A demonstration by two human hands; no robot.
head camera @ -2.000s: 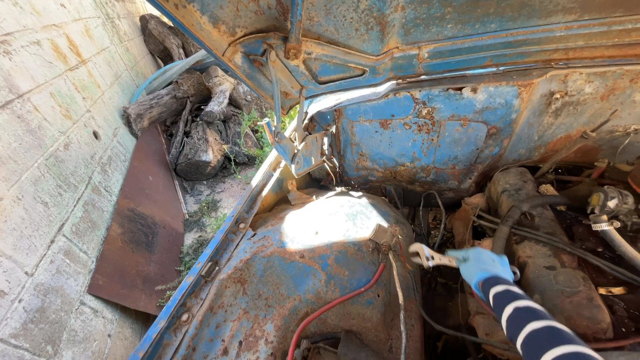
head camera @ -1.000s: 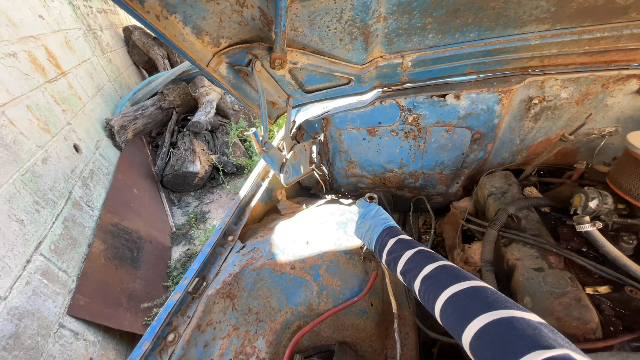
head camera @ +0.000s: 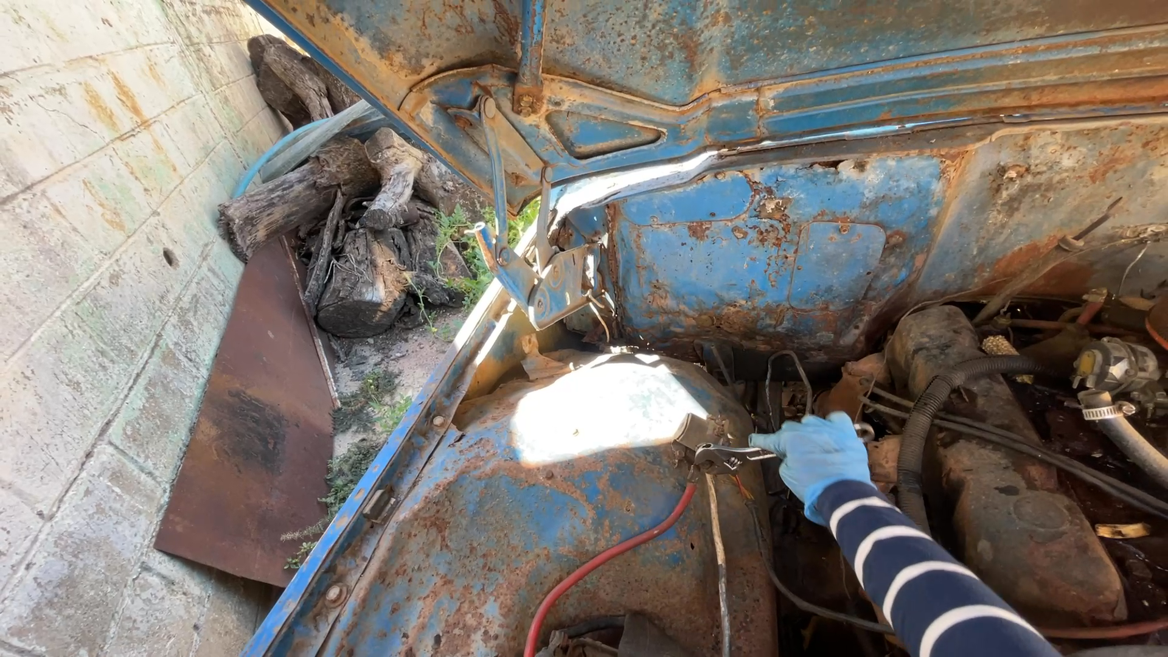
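Observation:
My right hand (head camera: pixel 821 456), in a light blue glove below a navy striped sleeve, is closed around an adjustable wrench (head camera: pixel 730 456). The wrench's head points left and lies at a small bracket (head camera: pixel 697 432) on the inner side of the rusty blue wheel-arch panel (head camera: pixel 511 529). Whether the jaws grip anything there cannot be told. A red cable (head camera: pixel 607 558) and a thin pale wire (head camera: pixel 718 557) run down from beside the bracket. My left hand is out of view.
Overhead is the raised rusty hood (head camera: pixel 639 55) with its hinge (head camera: pixel 557 283). An engine valve cover (head camera: pixel 1022 511) and a ribbed black hose (head camera: pixel 922 447) lie right. Beyond the fender edge are a rusty metal sheet (head camera: pixel 255 429), logs (head camera: pixel 292 196) and a block wall (head camera: pixel 100 274).
My right hand has moved back from the top of the wheel arch toward the engine side. The wrench, largely hidden a second ago, now shows with its head at the bracket.

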